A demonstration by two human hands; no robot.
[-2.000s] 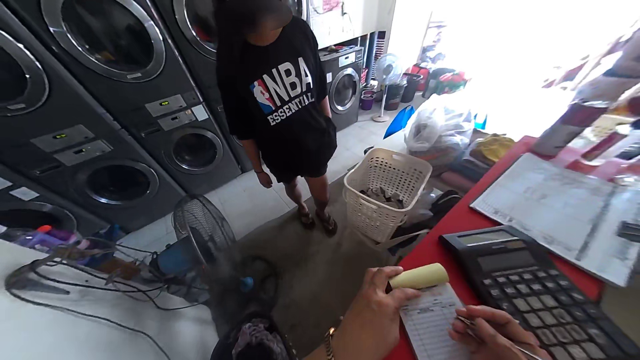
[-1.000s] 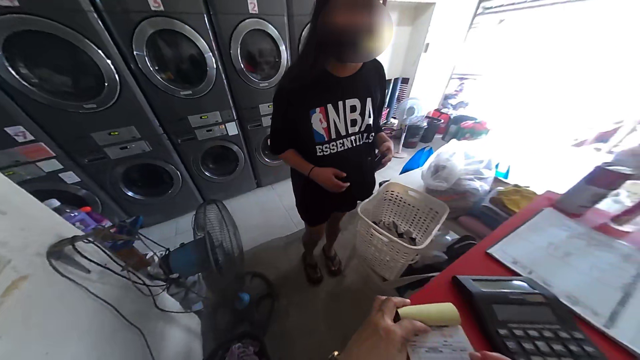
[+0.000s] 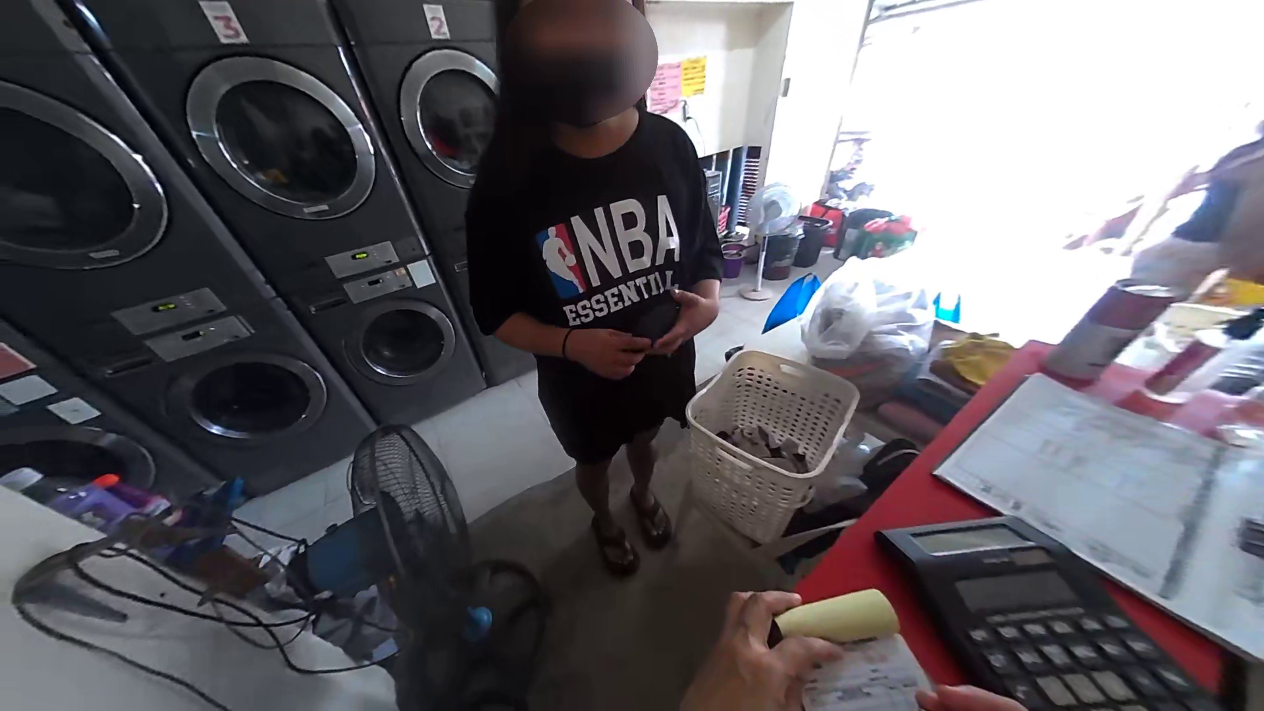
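My left hand (image 3: 755, 657) grips a small paper pad (image 3: 864, 676) whose yellowish top sheets (image 3: 839, 616) are rolled back over its upper edge. The pad's page bears writing. Only some fingers of my right hand (image 3: 968, 699) show, at the bottom edge by the pad's right corner; whether they hold anything is hidden. A black desk calculator (image 3: 1047, 602) lies to the right on the red tabletop (image 3: 948, 494). Beyond it an open ledger (image 3: 1106, 484) lies flat.
A person (image 3: 602, 257) in a black T-shirt stands ahead, hands together at the waist, beside a white laundry basket (image 3: 770, 444) holding cloth. Stacked laundry machines (image 3: 286, 197) line the left. A black fan (image 3: 405, 513) and tangled cables stand nearer. Plastic bags (image 3: 859, 316) lie behind the basket.
The person's hands have come together at the waist. My right hand, earlier holding a pen at the pad, has moved lower and is mostly out of view. The view has tilted up.
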